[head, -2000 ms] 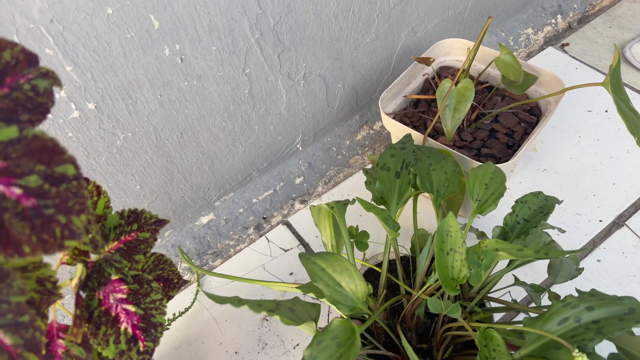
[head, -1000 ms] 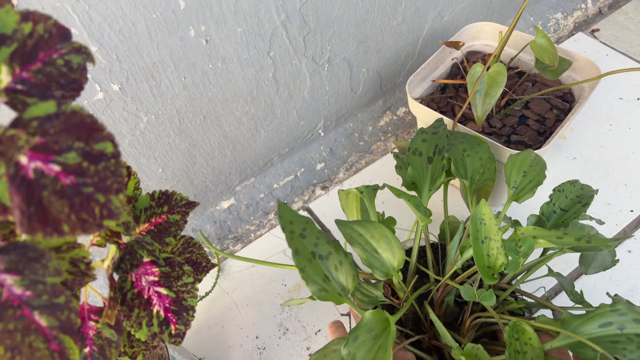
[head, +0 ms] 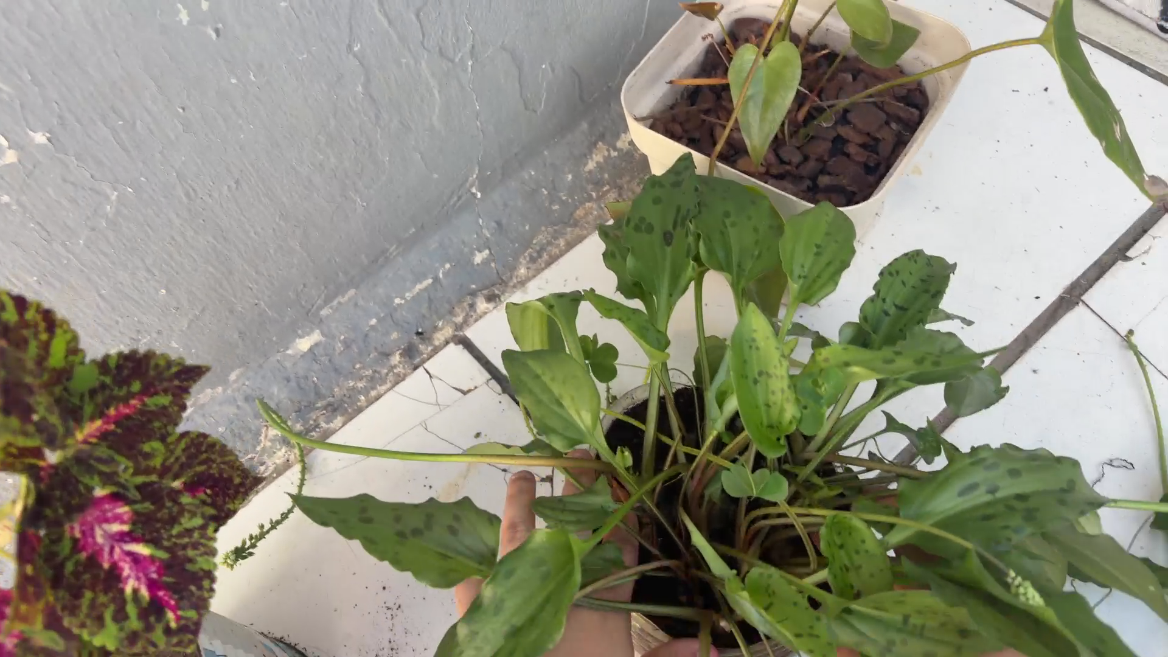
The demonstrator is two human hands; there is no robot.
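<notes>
A leafy plant with dark-spotted green leaves (head: 765,379) grows in a round pot (head: 650,631) of dark soil, low in the view. My left hand (head: 589,584) is against the pot's left side, fingers up beside it, partly covered by leaves; one finger stands apart and a thumb tip shows at the front rim. Of my right hand (head: 903,549), only small patches of skin show through the leaves on the pot's right side, so its grip is hidden. A long thin flower stalk (head: 411,454) reaches left from the plant.
A cream square pot (head: 949,55) with brown bark chips and a heart-leaved plant stands behind. Purple and green coleus leaves (head: 119,511) fill the lower left. A peeling grey wall (head: 319,164) meets the cracked white tiles (head: 1031,155). Part of another container (head: 237,637) shows below the coleus.
My left hand now shows more plainly at the pot's left side; one second ago only fingertips showed, and two seconds ago no hand was visible. The view has shifted.
</notes>
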